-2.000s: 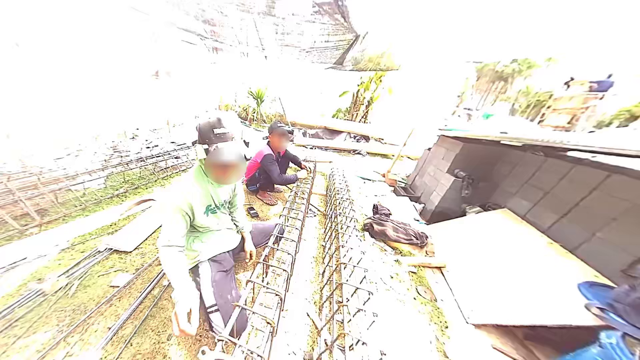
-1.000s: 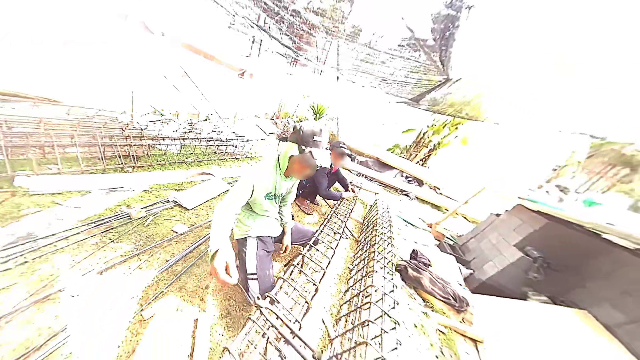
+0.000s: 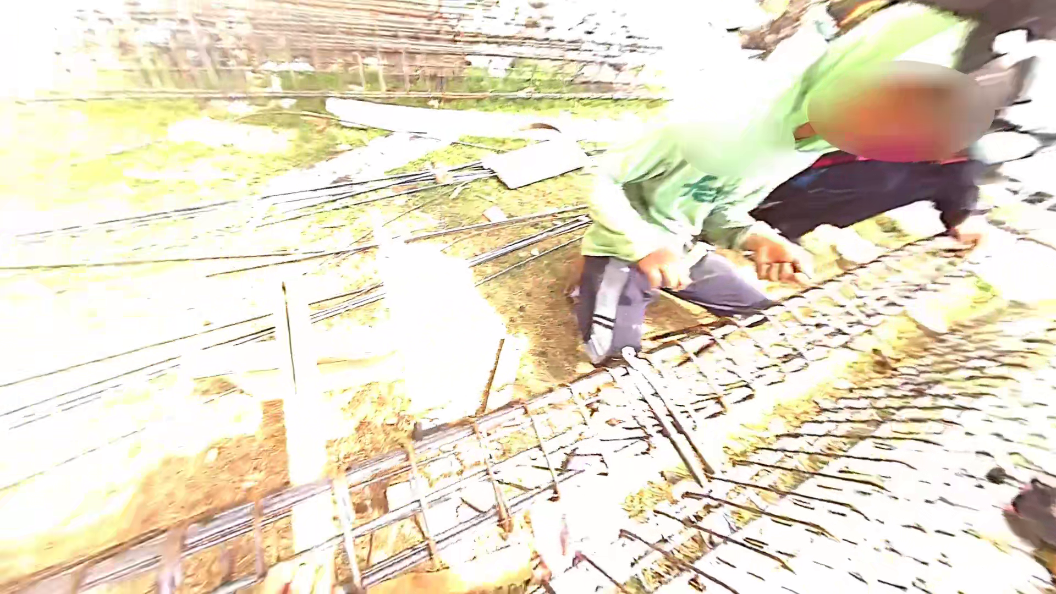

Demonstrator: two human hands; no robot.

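Neither my left hand nor my right hand can be made out; glare washes out the bottom edge, where pale shapes are too blurred to name. A long rebar cage [image 3: 536, 450] with tied stirrups runs from the lower left to the upper right. Two thin metal bars [image 3: 672, 421], close together, lie slantwise across it. A second mass of steel bars and stirrups [image 3: 792, 495] lies at the right. Beyond the first cage kneels a co-worker in a pale green long-sleeved top [image 3: 693, 198], with hands low near the cage. What those hands hold is unclear.
Another person in dark clothing [image 3: 833, 194] crouches farther along the cage. Loose rebar [image 3: 528, 239] lies on the ground at left, with a pale flat board [image 3: 536, 162] nearby. An upright pale wooden piece [image 3: 299, 388] stands near the cage. Stacked bars [image 3: 396, 41] lie behind.
The view has swung left and down, bringing the cages and the green-topped co-worker closer in frame. The dark jacket or cloth and the block wall on the right have left the view.
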